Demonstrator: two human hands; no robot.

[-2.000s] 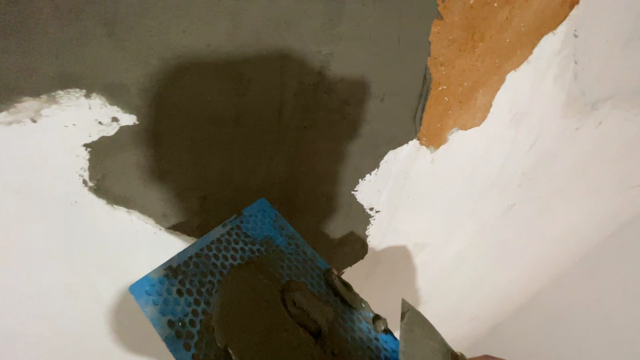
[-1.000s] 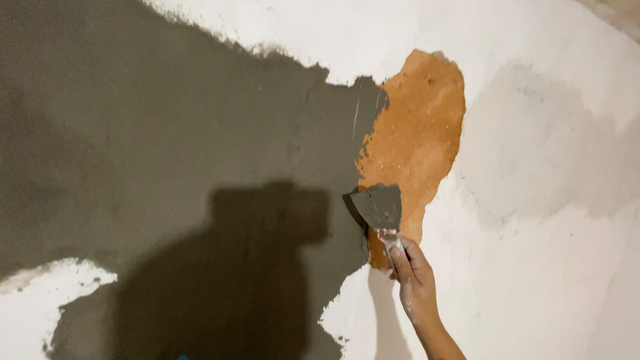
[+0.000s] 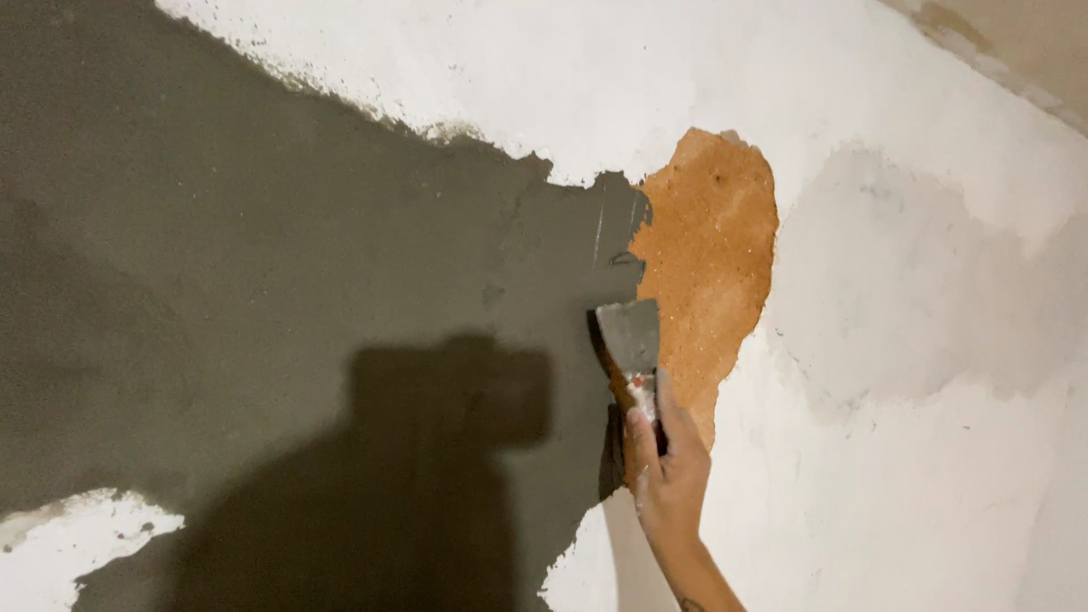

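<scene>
My right hand grips the handle of a putty knife with its blade pointing up. The blade lies at the border between dark grey plaster and a bare orange-brown patch of the wall. Grey material coats the blade. A few thin scratches and a small ridge mark the grey plaster just above it. Out of view is my left hand.
White wall surface surrounds the grey area above and to the right. A pale grey stain lies right of the orange patch. A beige surface meets the wall at the upper right. A dark shadow falls across the lower middle.
The blue perforated board with grey plaster, in view two seconds ago, is out of view. Since one second ago the putty knife has moved slightly along the orange patch's left edge. The view has shifted greatly.
</scene>
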